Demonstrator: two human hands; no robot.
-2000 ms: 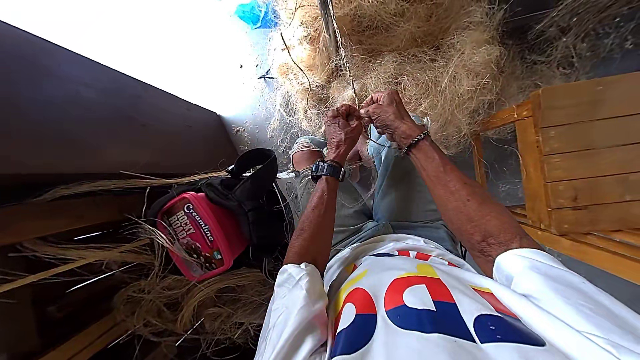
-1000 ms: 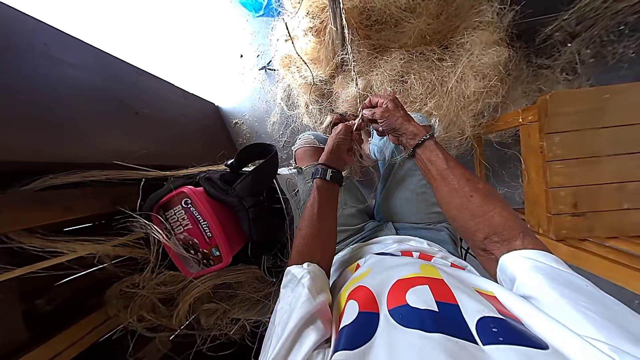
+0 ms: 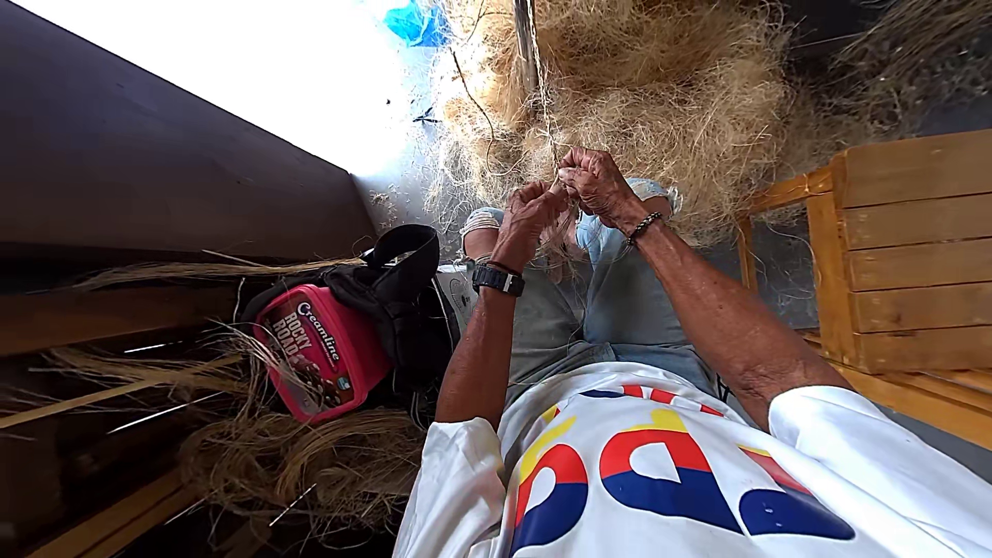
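A thin twisted fiber cord runs down from the top, alongside a wooden post, to my two hands above my knees. My left hand, with a dark watch on its wrist, pinches the fibers at the cord's lower end. My right hand, a braided bracelet at its wrist, grips the cord just above and to the right, its fingertips close to the left ones. Loose fibers hang beneath both hands. The exact finger hold is partly hidden. Beyond them lies a large heap of tan plant fiber.
A pink plastic tub and a black bag are at my left, above more fiber bundles. A slatted wooden chair stands on the right. A dark panel is at upper left, a blue plastic piece at the top.
Both hands have stayed at the cord's lower end while their fingers shifted. Loose fibers show below the hands now and one second ago.
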